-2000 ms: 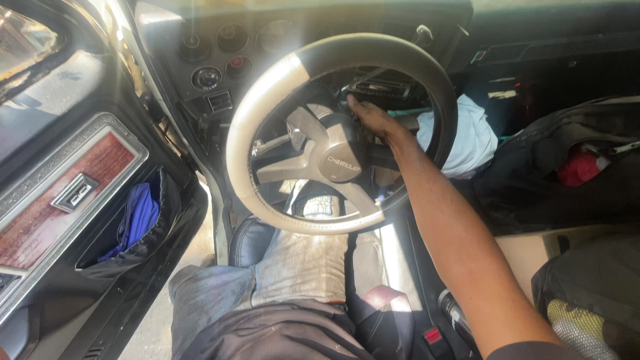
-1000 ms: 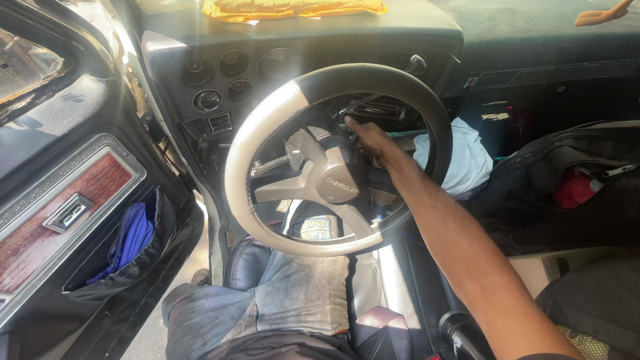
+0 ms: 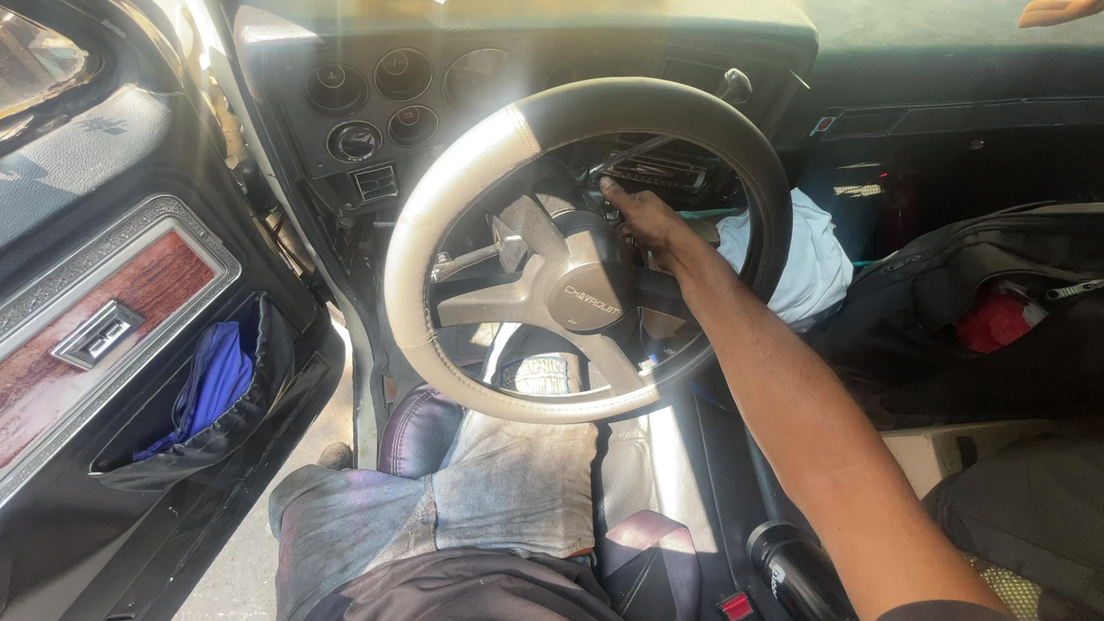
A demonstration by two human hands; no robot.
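Observation:
Through the right side of the steering wheel (image 3: pixel 466 371) reaches my right hand (image 3: pixel 645 220), its fingers curled at the right side of the steering column. What the fingers touch is hidden, so I cannot tell whether they grip anything. A metal lever slants up to the right just above the hand. The wheel has a pale and dark stitched cover and a Chevrolet hub (image 3: pixel 586 297). Another short lever (image 3: pixel 466 261) sticks out left of the column. My left hand is out of the picture.
The driver's door (image 3: pixel 65 293) stands ajar at left, blue cloth (image 3: pixel 211 379) in its pocket. Round gauges (image 3: pixel 403 73) line the dashboard. Right of the wheel are a light blue cloth (image 3: pixel 806 259), a black bag (image 3: pixel 914 285) and a black bottle (image 3: pixel 798 565). Another person's hand (image 3: pixel 1056 12) shows at top right.
My right hand stays by the steering column. The orange cloth seen on the dashboard one second ago is out of view now.

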